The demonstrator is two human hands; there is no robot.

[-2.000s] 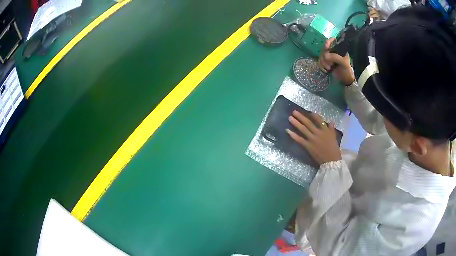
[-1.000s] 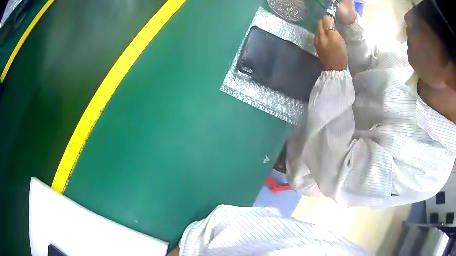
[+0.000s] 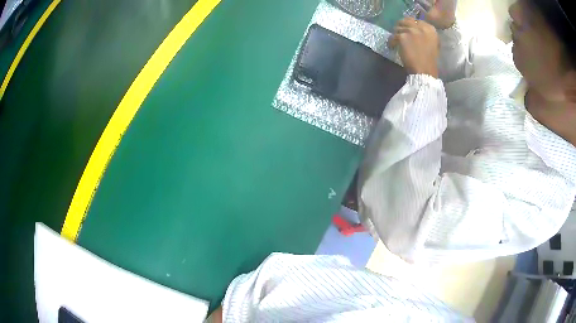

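A white foam sheet (image 3: 120,277) lies at the lower left of the bench. The corner of a dark flat unit (image 3: 68,315) shows on it at the bottom edge, the rest cut off. My right sleeve (image 3: 284,287), white and striped, enters at the bottom centre beside the foam. Only a sliver of skin shows at its cuff; the right hand itself is past the bottom edge. My left hand is out of the picture.
A neighbour in a white striped smock (image 3: 467,183) sits at right, both hands together at the top. A dark unit (image 3: 347,72) lies on bubble wrap (image 3: 335,120) before them. Yellow tape (image 3: 120,120) runs along the green mat (image 3: 208,164). A round dish (image 3: 363,5) is partly cut off.
The view has swung toward the lower right. The neighbour's hand has left the dark unit and come to the other hand. My right sleeve and the dark unit's corner have come into view.
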